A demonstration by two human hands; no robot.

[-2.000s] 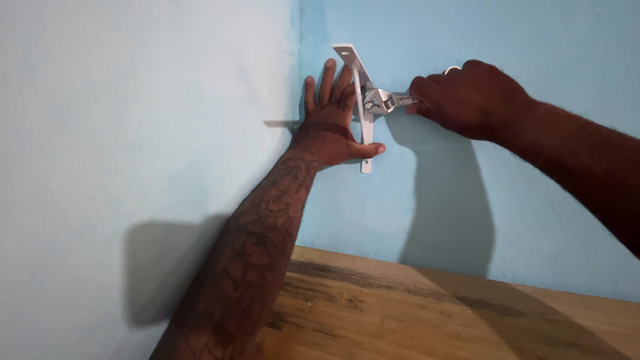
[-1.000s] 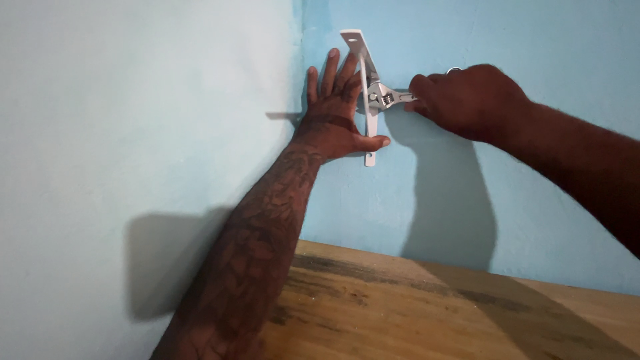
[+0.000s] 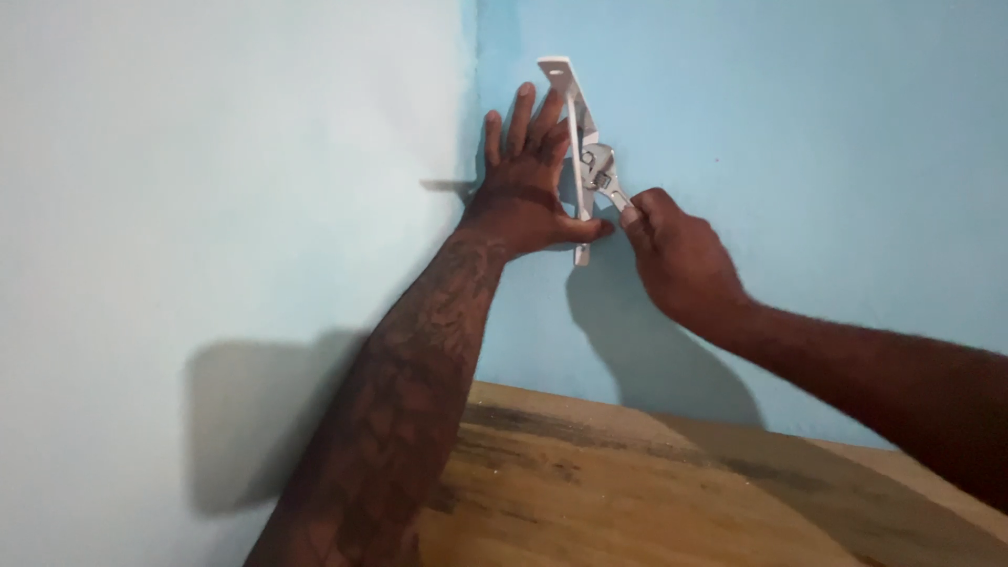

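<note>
A white metal shelf bracket [image 3: 577, 150] stands upright against the blue wall, with its holed arm jutting out at the top. My left hand [image 3: 528, 181] is pressed against the wall on the bracket's left, fingers spread upward and thumb across the bracket's lower part. In my right hand [image 3: 685, 260] is the handle of an adjustable wrench [image 3: 602, 169], which slants down to the right. The wrench's jaws are at a bolt head or nut beside the bracket's brace. My right palm hides most of the handle.
The blue wall [image 3: 787, 157] meets a pale wall [image 3: 236, 157] in a corner just left of my left hand. Below the bracket lies a wooden board [image 3: 614, 496] with dark stains, along the blue wall. Shadows of my arms fall on both walls and the board.
My right hand has moved down, swinging the wrench handle from nearly level to a downward slant. My left hand stays at the bracket.
</note>
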